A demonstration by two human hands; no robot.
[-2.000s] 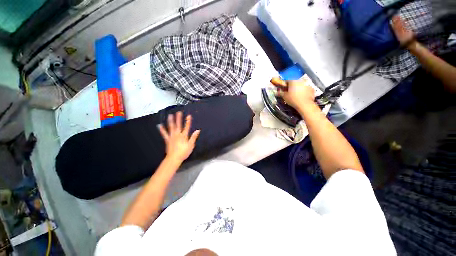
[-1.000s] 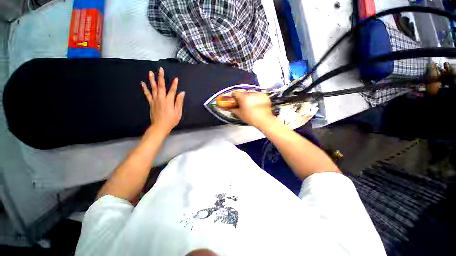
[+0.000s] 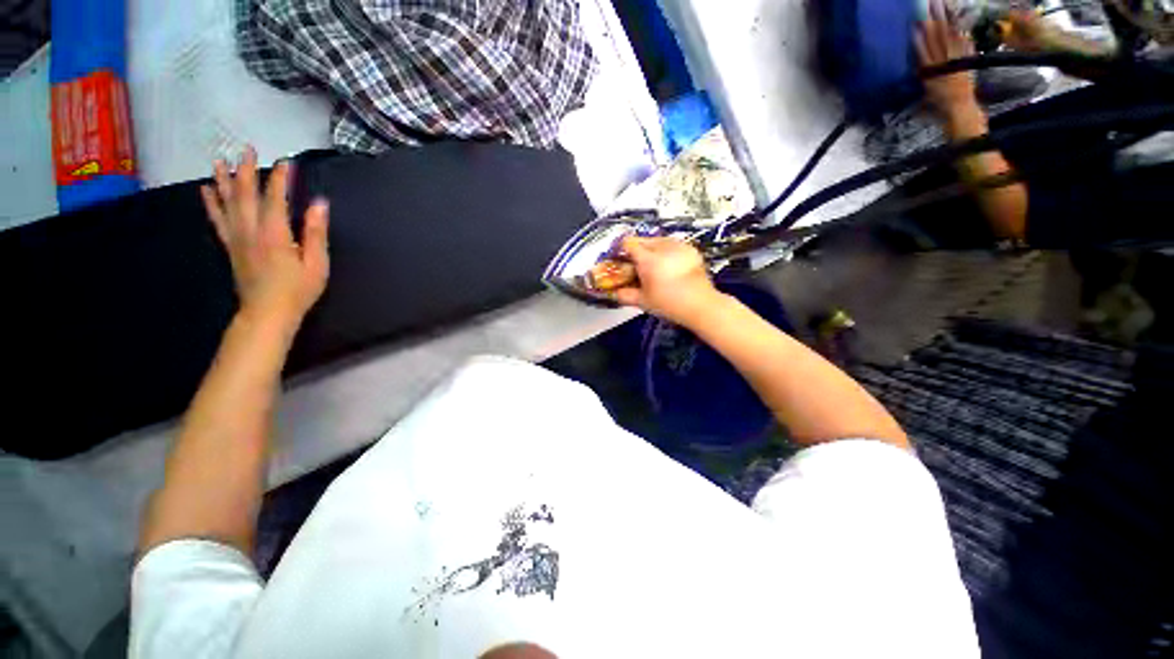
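Observation:
My right hand (image 3: 667, 276) is closed on the orange-brown handle of the steam iron (image 3: 586, 258). The iron is at the right end of the black pressing board (image 3: 438, 219), near its front corner, its pointed tip to the left. I cannot tell whether it touches the cloth. My left hand (image 3: 268, 251) lies with fingers spread on the black surface, near its back edge. Black cloth and board blend, so I cannot tell a loose garment there. A plaid skirt or layer (image 3: 438, 64) lies heaped behind the board.
Black hoses (image 3: 888, 161) run from the iron to the right. A pale stained cloth (image 3: 702, 187) lies behind the iron. A blue support (image 3: 93, 116) with a red label is at the left. A dark blue bin (image 3: 702, 373) is below the table. Another person's hands work at the upper right.
My right hand took the iron from its rest onto the board, then moved it to the board's right end. My left hand now lies farther left on the board. The view has shifted.

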